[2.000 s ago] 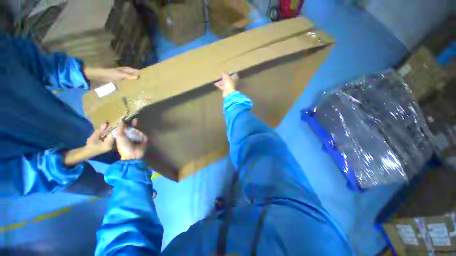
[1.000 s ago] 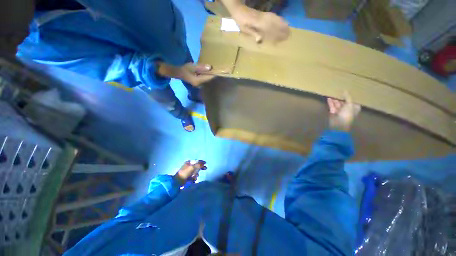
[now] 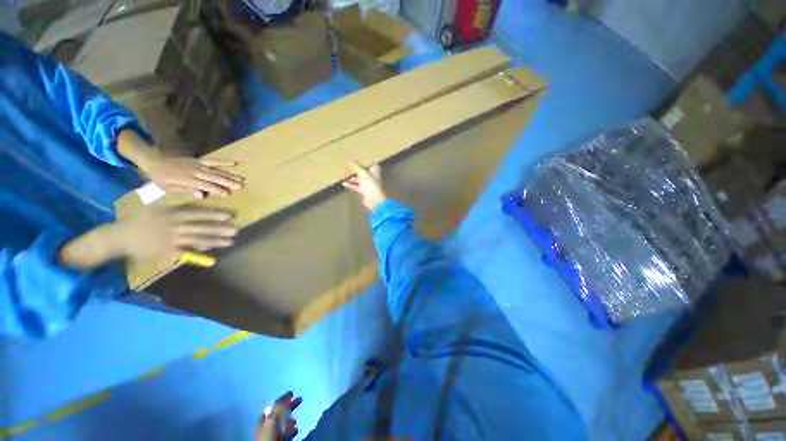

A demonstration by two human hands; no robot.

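A large shallow brown cardboard tray (image 3: 405, 129) stands tilted on its side in front of me, its long rim facing up and its hollow inside facing me. My right hand (image 3: 367, 183) grips the middle of the near rim edge. My left hand (image 3: 279, 419) is low at the bottom edge, away from the tray, partly cut off and blurred; something pale and shiny shows at it, but I cannot tell what. Another person's two hands (image 3: 191, 174) lie flat on the tray's left end, near a white label (image 3: 150, 193).
A wrapped grey load (image 3: 633, 215) stands on a blue pallet (image 3: 560, 263) at right. Labelled cartons (image 3: 732, 398) are at lower right. Stacked cardboard (image 3: 138, 56) and open cartons (image 3: 366, 45) are at the back, near a red object (image 3: 474, 19). A yellow line (image 3: 155, 373) crosses the blue floor.
Since two seconds ago, my left hand has left the tray's left corner and dropped low. The view swung left and back. The other person's hands now lie flat on the rim.
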